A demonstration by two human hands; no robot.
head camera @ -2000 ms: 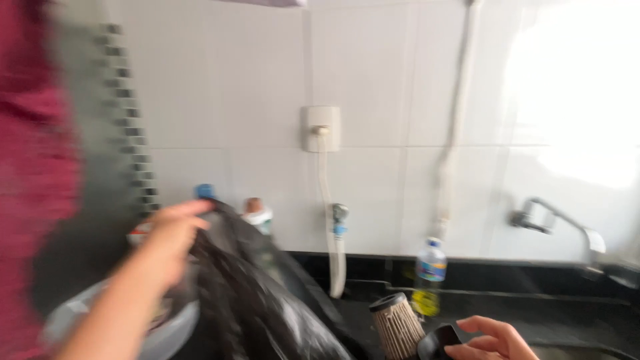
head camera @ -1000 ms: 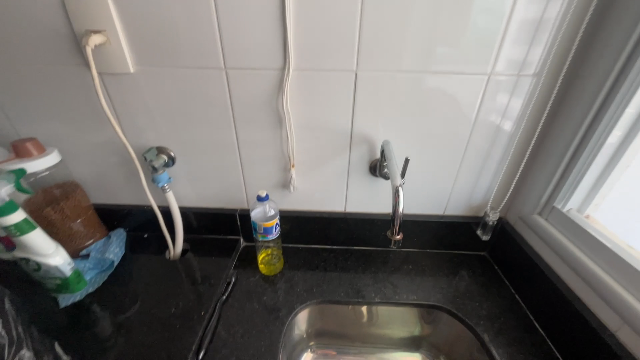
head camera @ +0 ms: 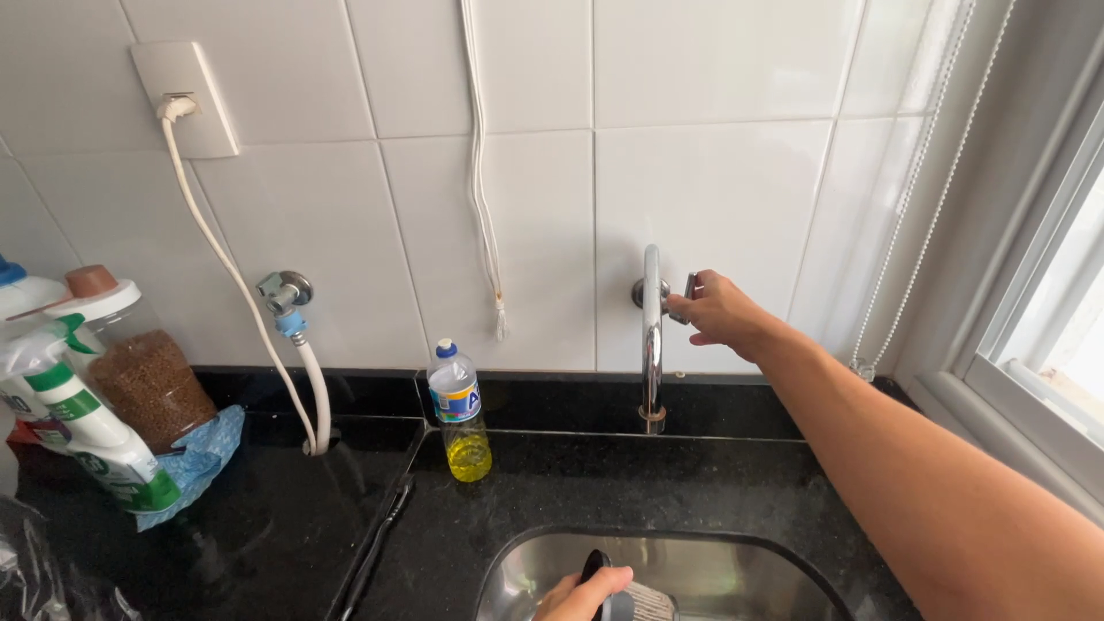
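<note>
My right hand [head camera: 720,317] reaches across from the right and grips the lever handle [head camera: 688,297] of a chrome wall-mounted faucet [head camera: 653,345]. At the bottom, my left hand [head camera: 591,595] holds a cylindrical pleated filter [head camera: 649,604] with a dark end over the stainless steel sink [head camera: 716,573]. Only the fingers of that hand show, and the filter is partly cut off by the frame edge. No water is visible at the spout. Left of the faucet stands a clear dish soap bottle [head camera: 466,414] with yellow liquid.
On the left of the black stone counter [head camera: 259,526] are a spray bottle [head camera: 95,431], a jar of brown granules [head camera: 151,384] and a blue cloth [head camera: 203,457]. A hose valve [head camera: 286,293] and an outlet [head camera: 185,99] are on the tiled wall. A window [head camera: 1044,336] is at right.
The view has swung right from the black plastic bag that my left hand touched. My right hand is now on the faucet handle, where no hand was one second ago. The filter shows over the sink.
</note>
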